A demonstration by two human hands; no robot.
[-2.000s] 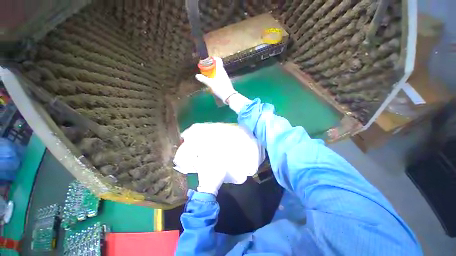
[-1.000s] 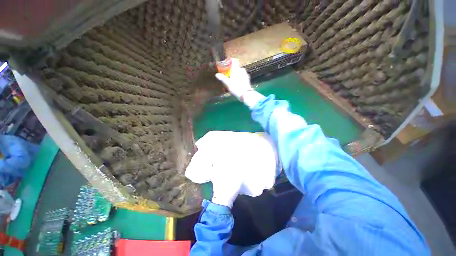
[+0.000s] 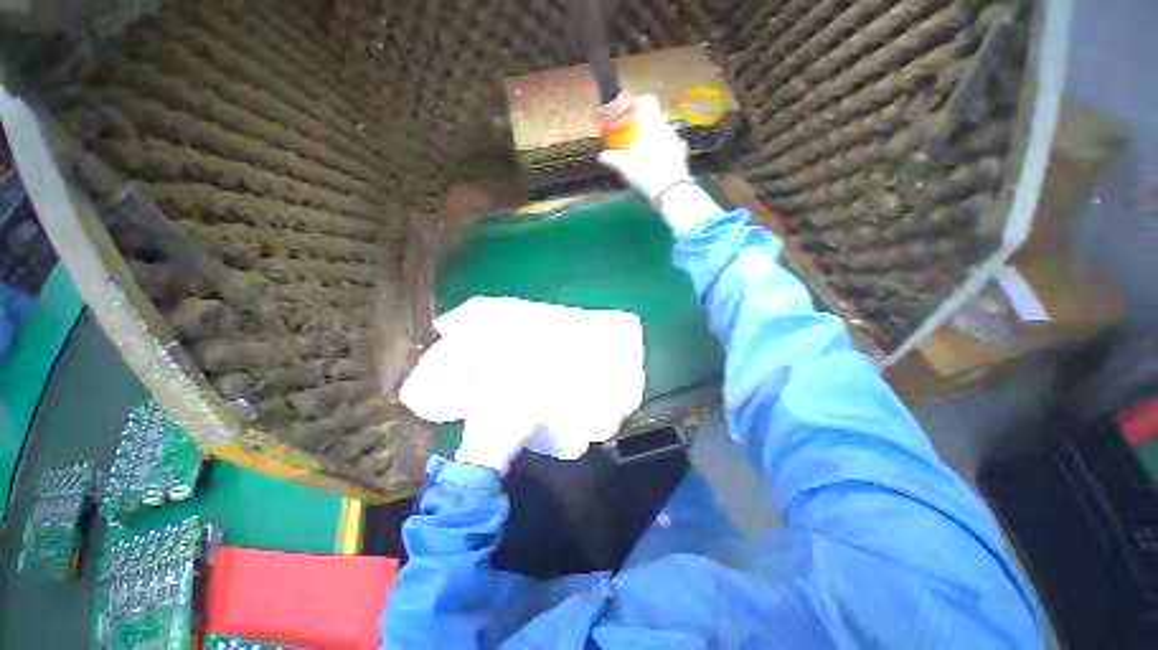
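A white cloth lies at the front of the booth, very bright, its details washed out. My left hand, in a white glove, is at the cloth's lower left edge; its fingers merge with the white, so its grip cannot be made out. My right hand, in a white glove, holds the orange-yellow air gun at the back of the booth, in front of the vented metal box. A dark hose runs up from the gun. The gun's nozzle is hidden.
Brown bumpy foam walls surround the green booth floor. Several green circuit boards and a red sheet lie on the bench at lower left. A yellow round item is on the metal box. A black tray stands at right.
The view has shifted. My right hand and the air gun have moved right relative to the metal box and are now in front of it. My left hand stays at the cloth.
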